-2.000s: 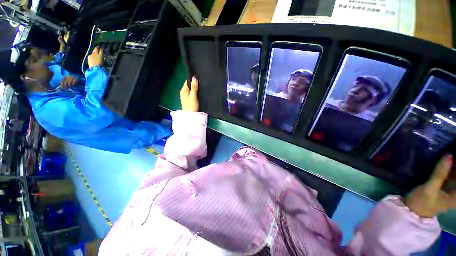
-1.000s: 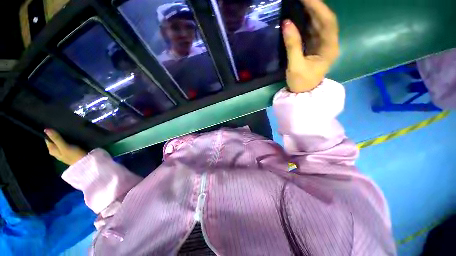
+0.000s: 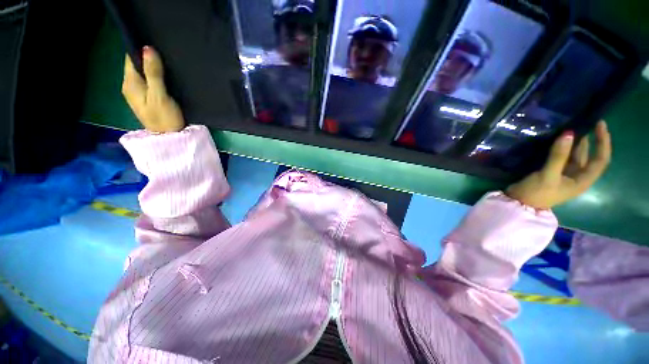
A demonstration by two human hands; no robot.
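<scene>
A black phone tray (image 3: 196, 78) lies at the green bench edge, its top cut off by the picture. Several smartphones sit side by side in its pockets; one smartphone (image 3: 363, 64) near the middle shows a camera-like picture of a person in a cap, with a red mark low on the screen. The leftmost pocket holds no phone. My left hand (image 3: 153, 96) is on the tray's left end, fingers on its surface. My right hand (image 3: 566, 167) is at the tray's lower right corner, fingers spread, thumb at the edge; whether it grips is unclear.
The green bench mat (image 3: 341, 162) runs along the tray's near side. Blue cloth (image 3: 57, 185) shows at the left. Another person's pink sleeve (image 3: 612, 277) is at the right edge. A blue floor (image 3: 43, 256) with yellow-striped marking lies below.
The view has swung, so the tray shows more level and further right than a second ago. My right hand's fingers have loosened and spread; my left hand is now on the tray's left part.
</scene>
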